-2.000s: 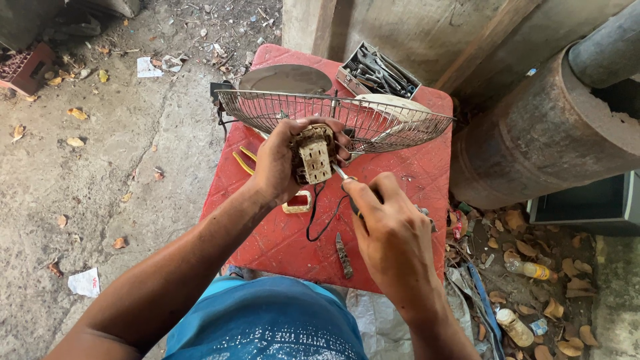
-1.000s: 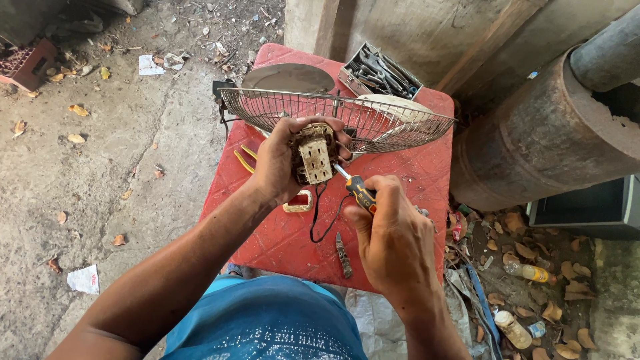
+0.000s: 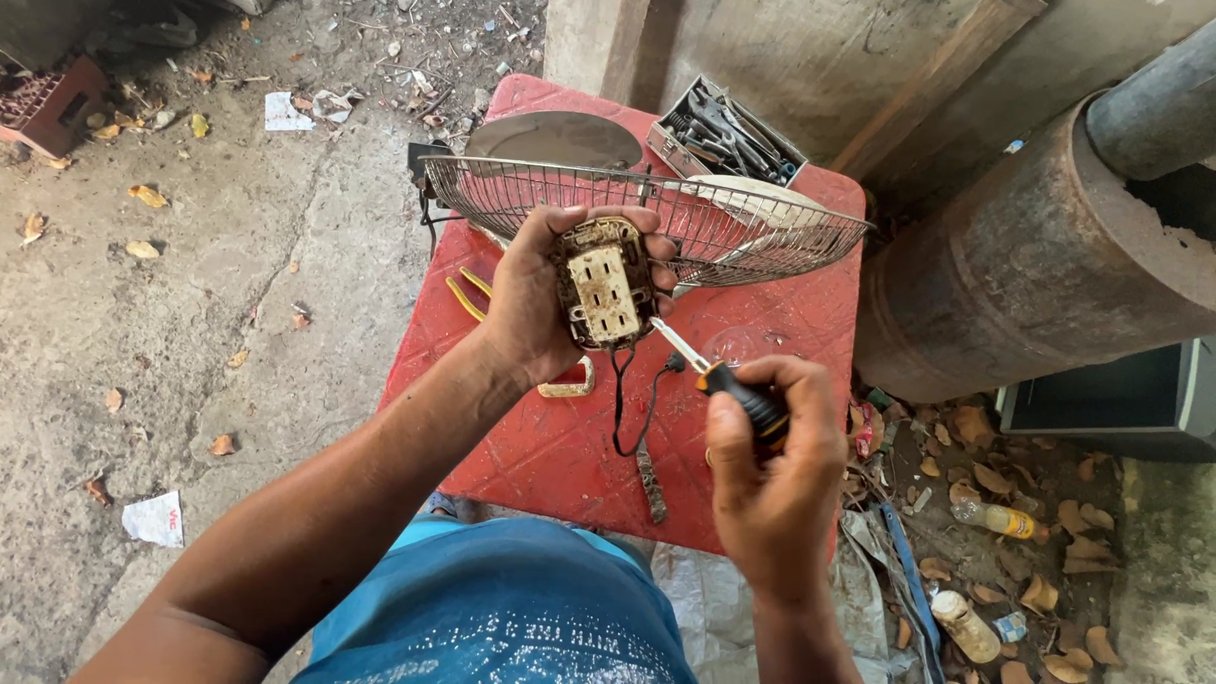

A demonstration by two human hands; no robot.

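Observation:
My left hand (image 3: 541,304) holds a dirty electrical outlet box (image 3: 604,293) with its slotted face up, above the red table (image 3: 532,456). A black cord (image 3: 619,408) hangs from its lower edge. In my right hand (image 3: 784,465) is a screwdriver (image 3: 746,404) with a black and orange handle; its tip is at the lower right edge of the outlet box. A dirty cream frame-shaped cover (image 3: 570,380) lies below my left hand, and a pair of yellow pliers handles (image 3: 467,293) shows left of it. A knife-like strip (image 3: 651,484) lies near the table's front edge.
A wire fan guard (image 3: 779,237) spans the table's rear, with a round grey disc (image 3: 556,141) and a metal toolbox (image 3: 665,147) of tools behind it. A rusty metal drum (image 3: 997,256) stands at the right. Leaves, a plastic bottle (image 3: 997,519) and litter lie on the ground.
My right hand has shifted down and right along the screwdriver, so that more of its handle shows. The left hand keeps the outlet box in nearly the same place.

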